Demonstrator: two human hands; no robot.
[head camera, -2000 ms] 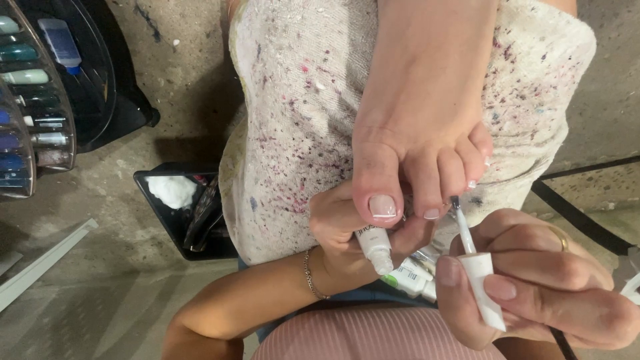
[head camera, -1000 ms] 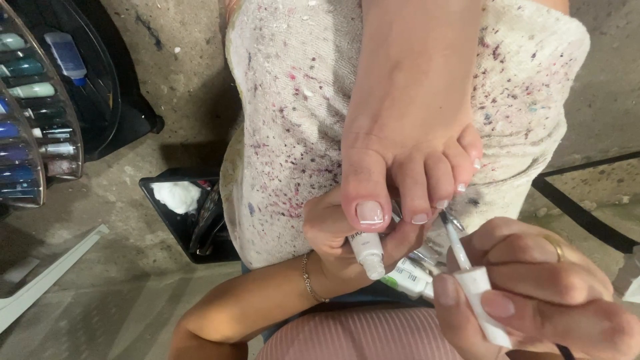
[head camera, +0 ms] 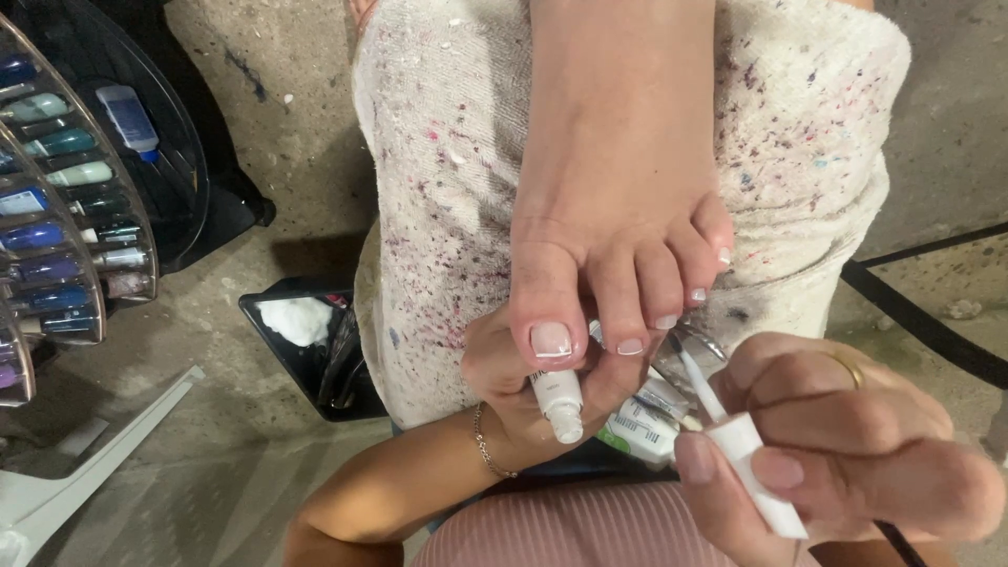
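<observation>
A bare foot (head camera: 622,157) rests on a stained white towel (head camera: 449,205), its toes pointing toward me. The big toenail has a pale nail with a white tip line, and the other toenails show white. Partly hidden under the toes, my left hand (head camera: 504,378) holds an uncapped white nail polish bottle (head camera: 561,405), its neck pointing toward me. My right hand (head camera: 835,433) grips the white cap of a nail polish brush (head camera: 757,476) between thumb and fingers. The brush tip is just beyond the smaller toes, apart from the nails.
At the left stand curved clear racks of nail polish bottles (head camera: 55,236) and a black tray with a blue-and-white bottle (head camera: 130,122). A black tray (head camera: 256,303) holds white cotton (head camera: 298,320) and dark tools. Below my left hand lies a white-and-green packet (head camera: 642,431). A black strap (head camera: 929,323) crosses the right side.
The foot's toes have shifted slightly relative to my left hand since the earliest frame. The brush, earlier at a smaller toe, is now a little away from the toes.
</observation>
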